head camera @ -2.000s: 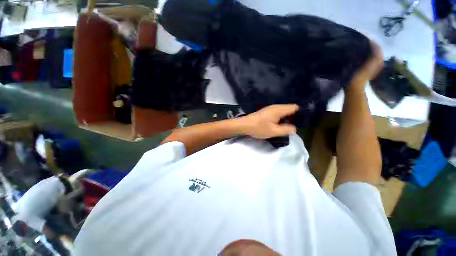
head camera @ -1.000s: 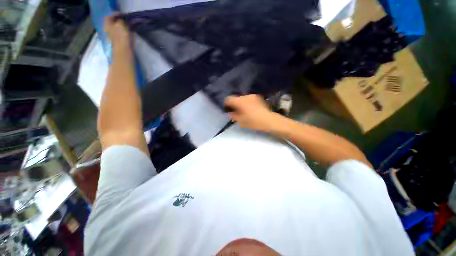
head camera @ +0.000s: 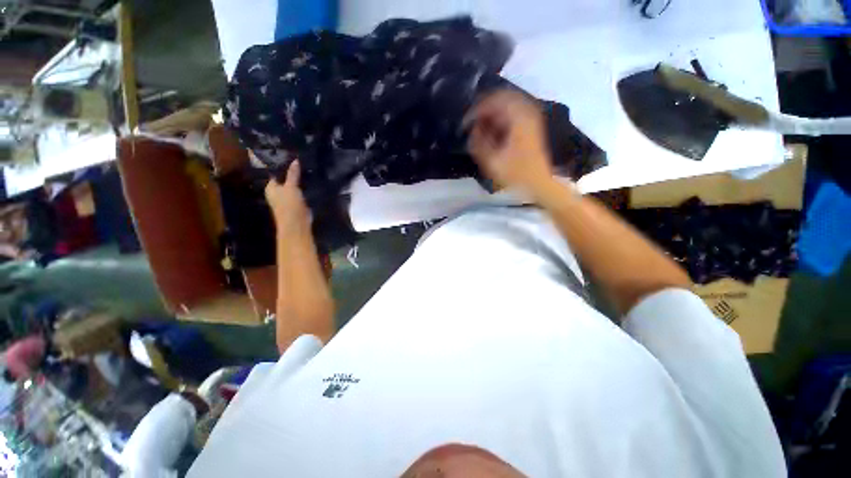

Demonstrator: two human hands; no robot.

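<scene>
A black garment piece with small pale print lies spread and wrinkled over the work spot. It covers most of what lies under it. My left hand holds its lower left edge between thumb and fingers. My right hand is blurred over the right part of the cloth, fingers bent; its grip cannot be told. A steam iron rests on the white table at the right, with its dark soleplate and pale hose.
A blue board shows behind the cloth. Scissors and a blue basket are at the far right. A red-brown carton stands at the left. Printed dark cloth lies on tan cardboard at the lower right.
The view has swung back from the left. The cloth now lies across the table with its print showing. My left hand has come down to its near edge; my right hand has moved over it.
</scene>
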